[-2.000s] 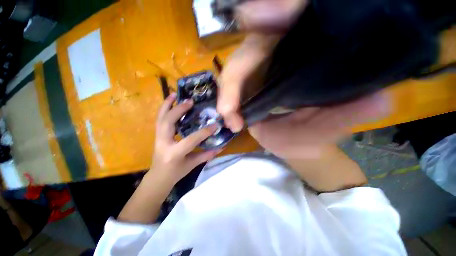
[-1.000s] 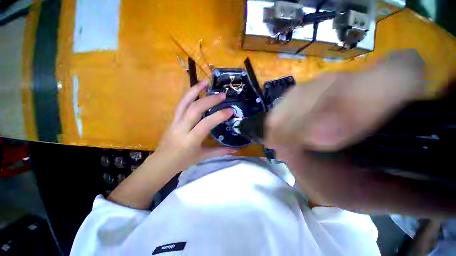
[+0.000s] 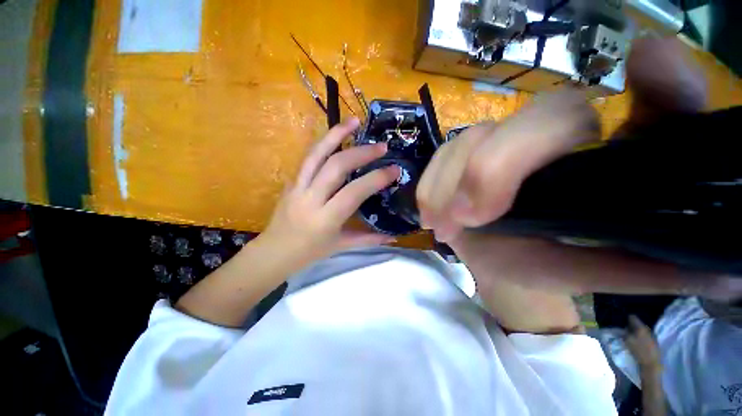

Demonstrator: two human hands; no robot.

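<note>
The black housing [image 3: 393, 213] lies open side up on the orange bench, with thin wires, a white gear and two black strips at its upper end. My left hand [image 3: 325, 183] holds its left side, fingers spread over the inside. My right hand [image 3: 496, 171] grips the thick black electric screwdriver [image 3: 635, 195] at the housing's right side. The tool's tip is hidden by my fingers. A small edge of the second black housing part [image 3: 457, 130] shows behind my right hand.
The silver-white screw feeder [image 3: 488, 61] stands behind the work. A white paper sheet [image 3: 160, 26] and a dark green stripe [image 3: 68, 106] are on the bench at the left. Dark trays of small parts [image 3: 195, 256] are below the bench edge. Another person's arm [image 3: 645, 349] shows at lower right.
The right hand and screwdriver have come from the feeder side down to the housing. The view has shifted, and the second housing part is now mostly covered.
</note>
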